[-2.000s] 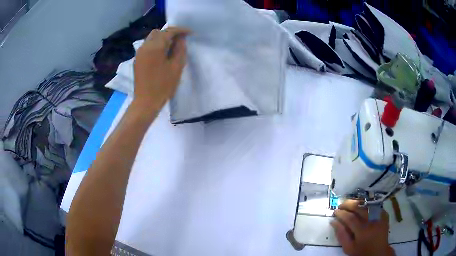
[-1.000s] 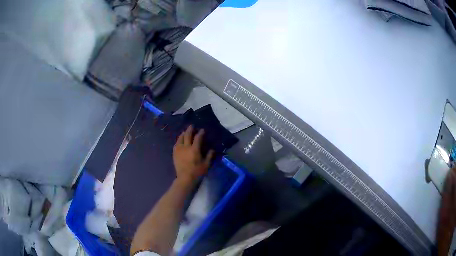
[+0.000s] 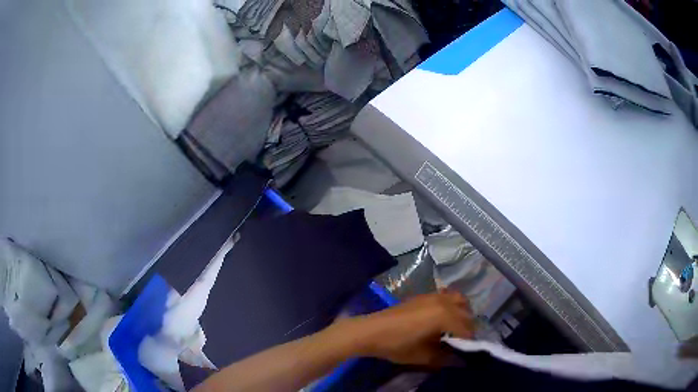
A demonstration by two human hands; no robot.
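My left hand point(image 3: 436, 321) is at the lower middle, slightly blurred, right of the blue bin. Its fingers are closed at the left end of a fabric panel point(image 3: 551, 364), which shows a pale edge and a dark face and runs off the bottom. A stack of dark cut pieces point(image 3: 295, 276) lies in and over the blue bin point(image 3: 138, 314). A small brown part of my right hand point(image 3: 690, 349) shows at the right edge by the needle plate point(image 3: 683, 287); its fingers cannot be made out.
The white table point(image 3: 497, 138) has a grey front edge with a printed ruler point(image 3: 520, 256) and a blue strip point(image 3: 474, 50). Folded pale panels point(image 3: 624, 65) lie at its upper right. Fabric bundles point(image 3: 337, 46) are heaped beyond the bin, with pale scraps point(image 3: 53, 306) at lower left.
My left hand has moved from the dark stack in the bin to the right, and now has a panel at its fingers. The view has shifted, showing more of the fabric heaps.
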